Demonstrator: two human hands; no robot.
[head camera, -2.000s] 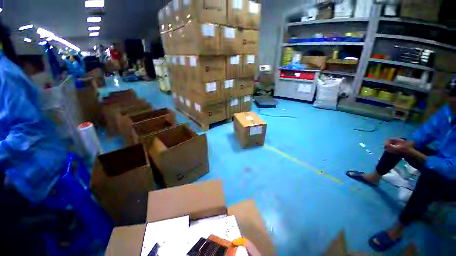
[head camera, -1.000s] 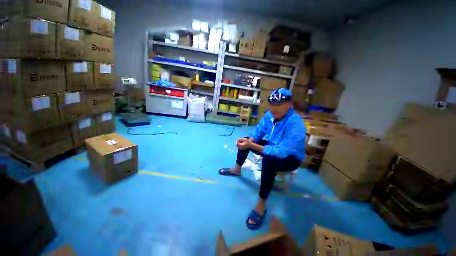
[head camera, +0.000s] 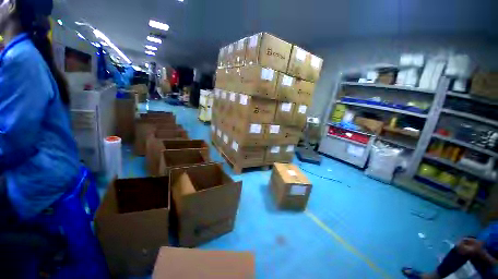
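Neither of my hands is in the picture. Nearest in front of me, a brown carton flap (head camera: 205, 264) shows at the bottom edge; the rest of that carton is cut off. Two open brown cartons stand on the floor just beyond it, one at the left (head camera: 132, 229) with a dark inside and one beside it (head camera: 210, 210) with a flap folded inward. A closed carton (head camera: 290, 187) with white labels stands alone on the blue floor.
More open cartons (head camera: 164, 139) stand in a row behind. Stacked cartons (head camera: 256, 103) rise on a pallet. A person in blue (head camera: 38, 125) is close at left, by a white film roll (head camera: 112, 158). Shelving (head camera: 393, 111) is at right; a seated person's hands (head camera: 470, 248) show lower right.
The view swung right to the seated person, then back left and higher. The white boxes seen in the near carton two seconds ago are now out of view.
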